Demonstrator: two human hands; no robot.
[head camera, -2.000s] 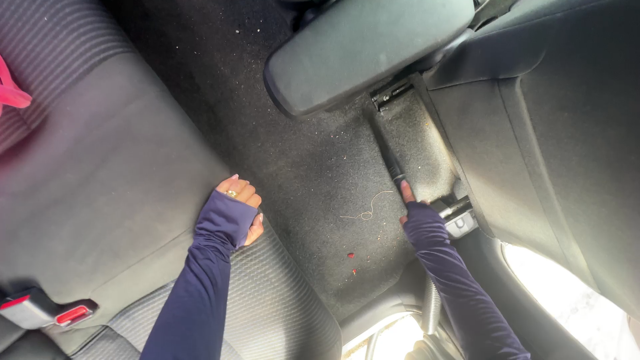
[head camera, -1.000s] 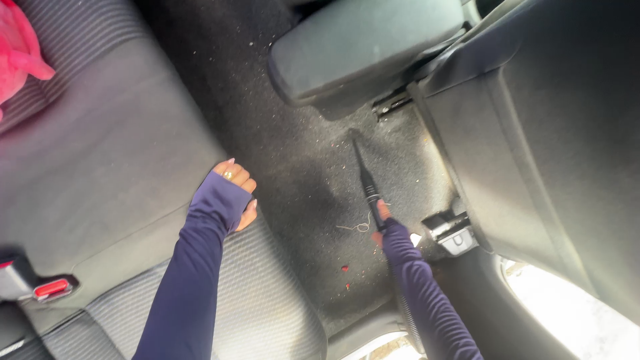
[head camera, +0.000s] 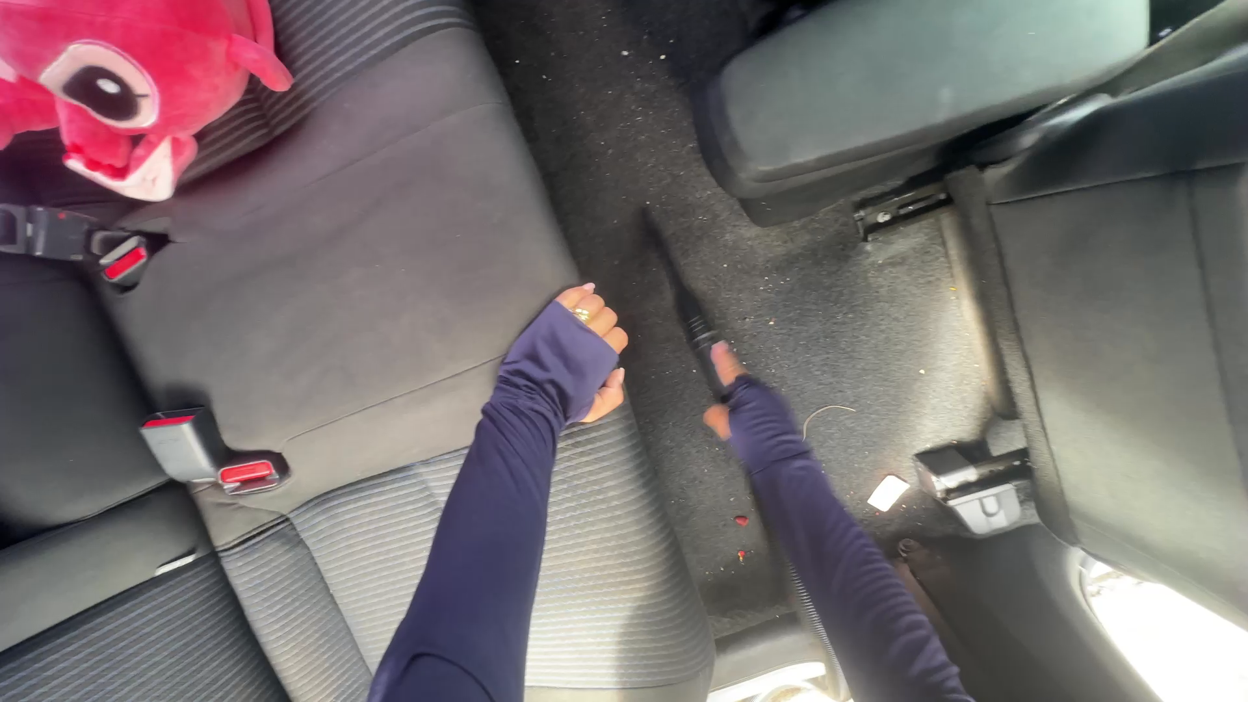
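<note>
My right hand (head camera: 726, 390) grips a black crevice nozzle of a vacuum cleaner (head camera: 678, 283), which slants up and left over the dark carpeted car floor (head camera: 780, 322). A ribbed hose (head camera: 817, 624) shows partly beside my right forearm. My left hand (head camera: 597, 346), with a ring on one finger, rests with curled fingers on the front edge of the rear seat (head camera: 390, 263); nothing can be seen in it. A pale thread (head camera: 829, 409), a small white piece (head camera: 888, 492) and red bits (head camera: 741, 521) lie on the carpet right of and below the nozzle.
A pink plush toy (head camera: 166, 68) sits on the rear seat at upper left. Seat belt buckles (head camera: 244, 473) stick up from the seat. Along the right are the centre armrest (head camera: 926, 88), a front seat back (head camera: 1121, 341) and seat rail ends (head camera: 985, 487).
The nozzle in my right hand has moved left across the carpet, away from the front seat rail toward the rear seat. My left hand stays on the seat edge. More of the plush toy shows.
</note>
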